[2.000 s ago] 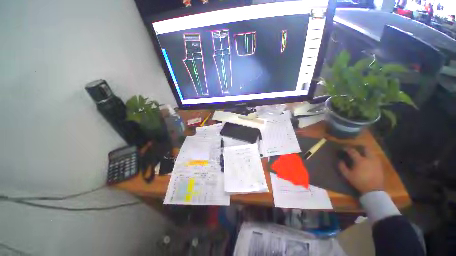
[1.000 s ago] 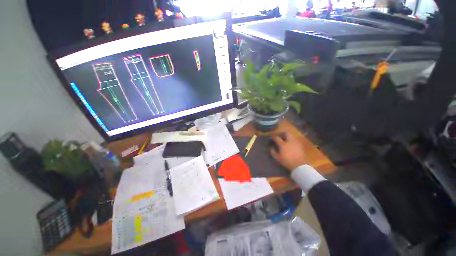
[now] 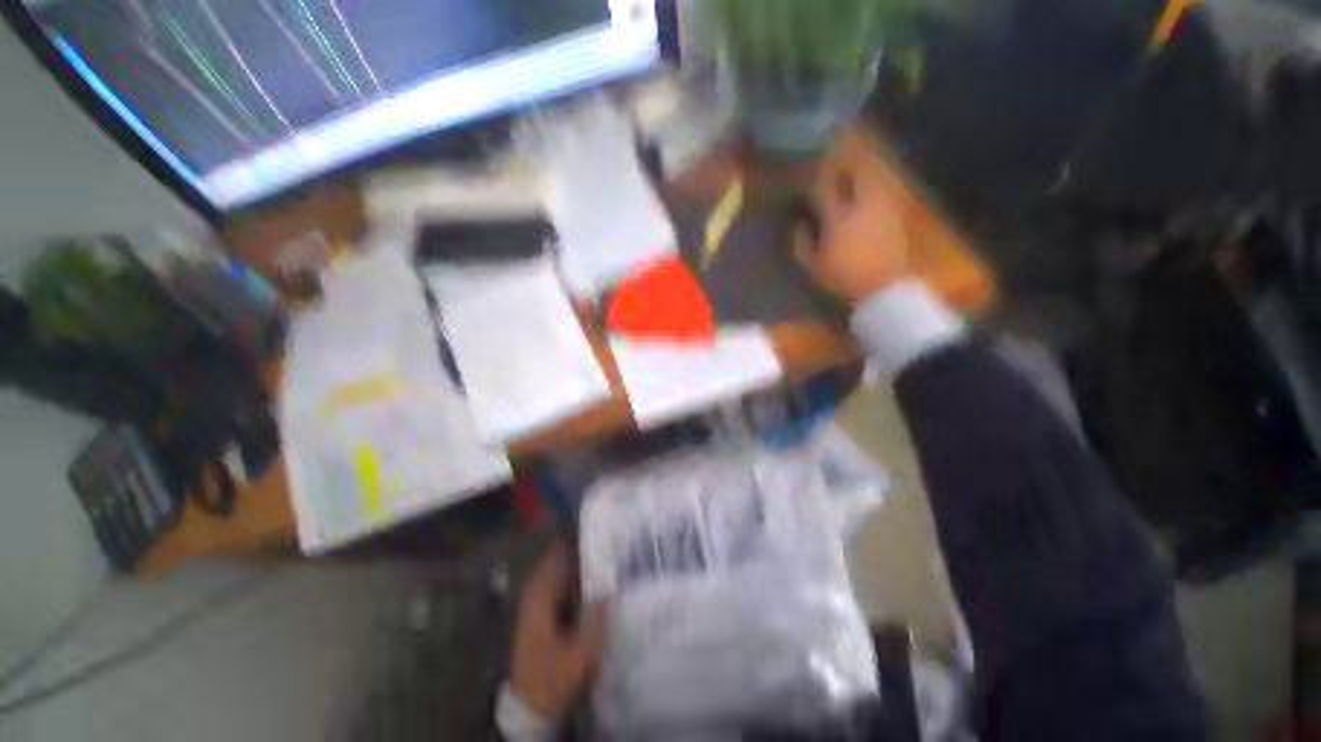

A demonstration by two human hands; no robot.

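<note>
The view is blurred. My right hand (image 3: 861, 244) rests at the right side of the desk, on or beside the dark mouse (image 3: 807, 232) on the mat; I cannot tell how firmly it holds it. A plastic-bagged packet (image 3: 724, 580) with dark print on white lies below the desk edge, over my lap. My left hand (image 3: 556, 638) is at the packet's left edge, fingers pointing up; whether it grips the packet is unclear. The monitor (image 3: 420, 102) shows the lower part of the pattern outlines.
A highlighted sheet (image 3: 384, 420), white notes (image 3: 517, 348), a phone (image 3: 485, 239) and a red-orange piece (image 3: 661, 302) lie on the desk. A slim yellow tool (image 3: 723, 218) lies on the mat. A potted plant (image 3: 797, 73) stands behind it, a calculator (image 3: 123, 493) at far left.
The view has tilted down and turned right, so the monitor's top is cut off. My left hand has come into view beside the packet. My right hand stays by the mouse.
</note>
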